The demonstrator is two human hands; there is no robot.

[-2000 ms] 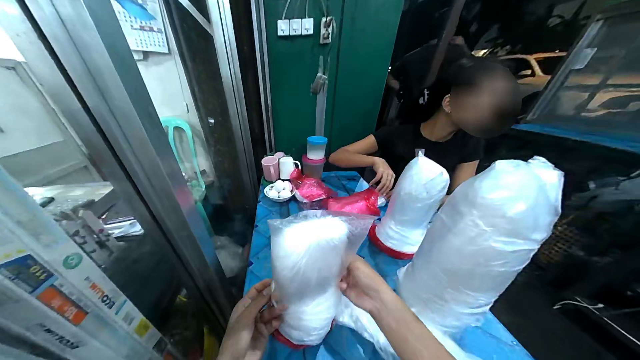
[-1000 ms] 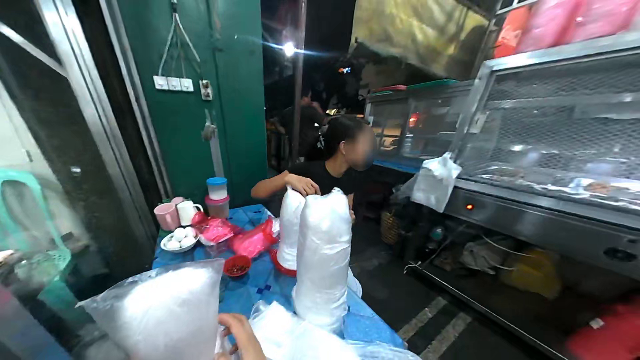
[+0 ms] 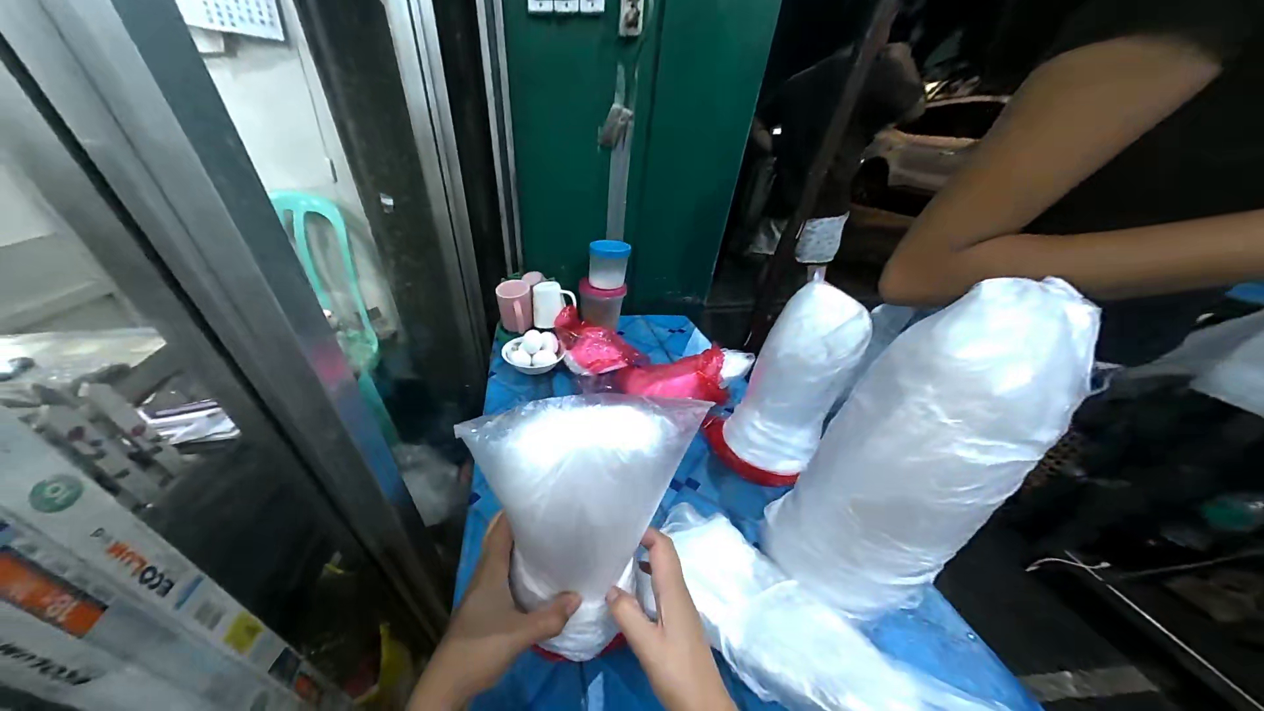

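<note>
My left hand (image 3: pixel 499 622) and my right hand (image 3: pixel 671 617) clasp the lower part of a clear plastic bag with white contents (image 3: pixel 583 494), one on each side. The bag flares at its top, and a red rim shows under its base. Right of my right hand, white plastic bags (image 3: pixel 780 622) lie on the blue table cover (image 3: pixel 948 652). A tall white plastic-wrapped bundle (image 3: pixel 938 444) leans at the right. Behind it, a smaller wrapped bundle (image 3: pixel 800 375) stands in a red tray (image 3: pixel 741 462).
A bowl of eggs (image 3: pixel 531 351), a pink mug (image 3: pixel 513 305), a white mug (image 3: pixel 551 304), stacked lidded containers (image 3: pixel 604 281) and pink plastic bags (image 3: pixel 671 377) are at the table's far end. A person's bent arm (image 3: pixel 987 247) is at the right. A metal-framed glass panel (image 3: pixel 237 247) borders the left.
One second ago only one of my hands showed at the bag; now both clasp it. The person at the right now shows mainly as an arm and dark clothing. The view has swung left and down.
</note>
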